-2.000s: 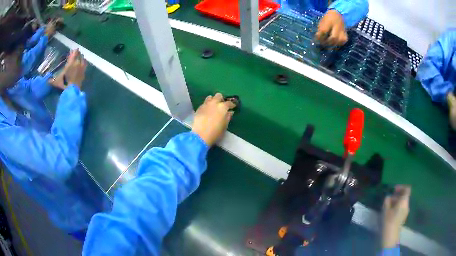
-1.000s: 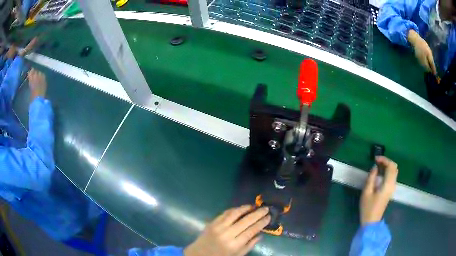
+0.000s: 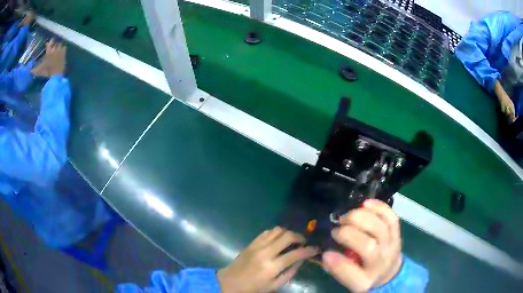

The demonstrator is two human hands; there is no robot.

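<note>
The black press fixture (image 3: pixel 344 171) stands at the belt edge, right of centre. My right hand (image 3: pixel 367 246) is closed around the red toggle clamp handle (image 3: pixel 351 254), which is down and mostly hidden in the fist. The silver clamp linkage (image 3: pixel 375 177) shows above it. My left hand (image 3: pixel 269 260) is at the fixture's near end, fingers bent at the nest beside an orange piece (image 3: pixel 311 226). Something dark shows between its fingers; whether it grips a part cannot be told. The plunger tip and nest are largely hidden.
Several small black parts, one here (image 3: pixel 347 72), lie spaced along the green belt (image 3: pixel 287 86). A pale upright post (image 3: pixel 171 51) stands on the near rail (image 3: pixel 252 130). Blister trays (image 3: pixel 378 40) lie across the belt. Workers in blue are left (image 3: pixel 34 154) and far right (image 3: pixel 487 48).
My right hand has left the small part by the belt and taken the red handle, which has swung from upright to down. My left hand remains at the nest. The view has shifted.
</note>
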